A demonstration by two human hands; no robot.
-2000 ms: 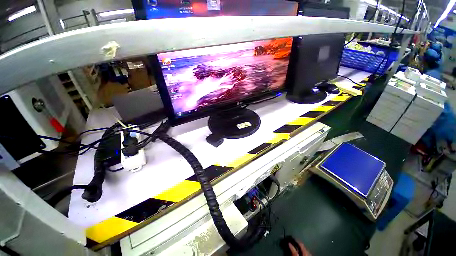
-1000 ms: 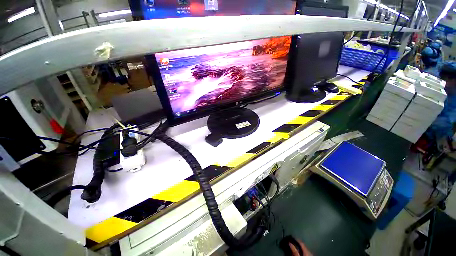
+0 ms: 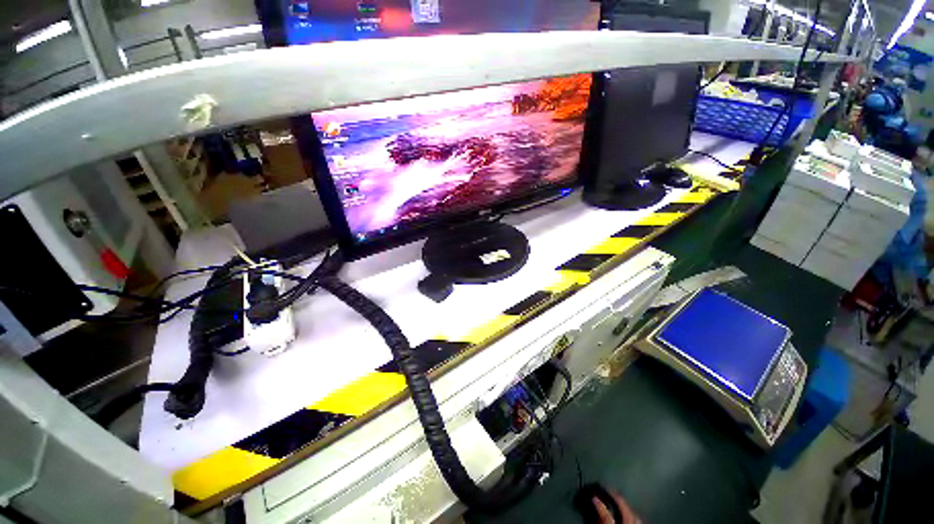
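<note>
My right hand (image 3: 612, 506) shows only as fingertips at the bottom edge, on a small black mouse (image 3: 592, 499) on the dark green bench mat (image 3: 635, 440). The rest of the hand is cut off. My left hand is not in view. The lit monitor (image 3: 461, 154) stands on the white shelf with a red and purple seascape and a few icons on its screen; a rail crosses in front of its upper part. Its round black base (image 3: 476, 252) rests on the shelf.
A scale (image 3: 725, 343) with a blue pan sits right of the mouse. A dark monitor (image 3: 643, 128) stands behind. A thick ribbed cable (image 3: 420, 384) hangs over the striped shelf edge. White blocks (image 3: 835, 210) are stacked at the right. A grey rail (image 3: 410, 74) crosses the top. People in blue are far right.
The view has shifted very slightly. My right hand stays on the mouse. People in the far right background have moved.
</note>
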